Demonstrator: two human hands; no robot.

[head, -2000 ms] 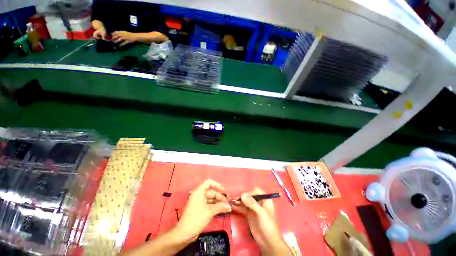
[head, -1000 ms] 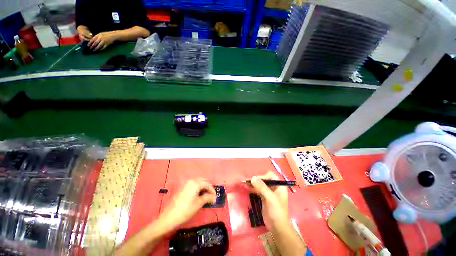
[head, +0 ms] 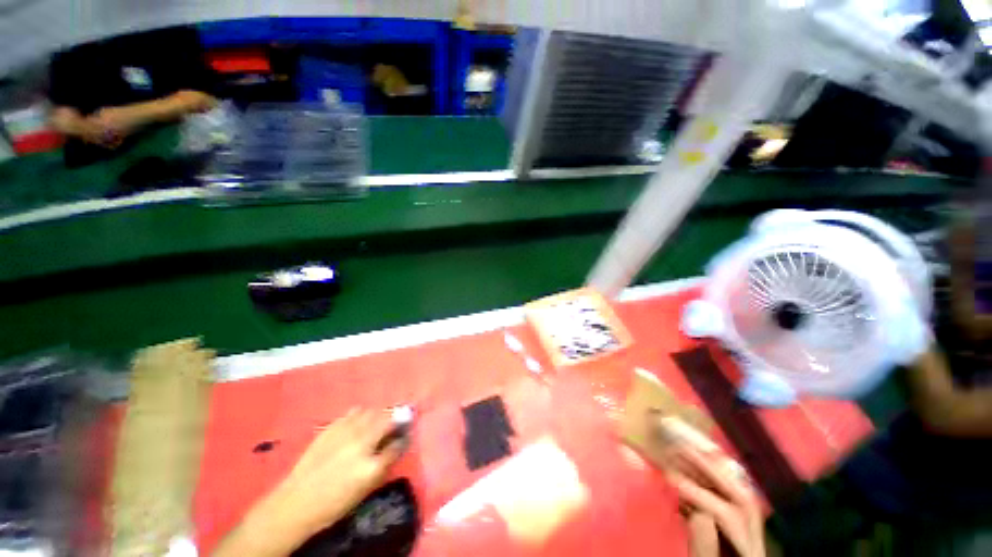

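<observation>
My left hand (head: 346, 462) is closed on a small dark piece (head: 396, 435) with a bright, whitish top, above the red mat. A black rounded housing (head: 381, 524) lies beside and below this hand, partly hidden by it. My right hand (head: 720, 503) is blurred at the lower right, its fingers around a white glue gun (head: 687, 437) whose tip lies over a tan card (head: 644, 411). Black foam strips (head: 486, 431) lie mid-mat. No tweezers can be made out.
A parts box (head: 580, 329) and white stick (head: 523, 353) are at the mat's back. A fan (head: 800, 310) and dark strip (head: 740, 424) are right. Yellow-tan sheets (head: 163, 446) and a blister tray (head: 38, 457) are left. A black unit (head: 296, 292) is on the belt. People show upper left and far right.
The view has turned right. My right hand has left the mat's middle and the dark pen-like tool, and has taken hold of the glue gun. My left hand still holds the small piece.
</observation>
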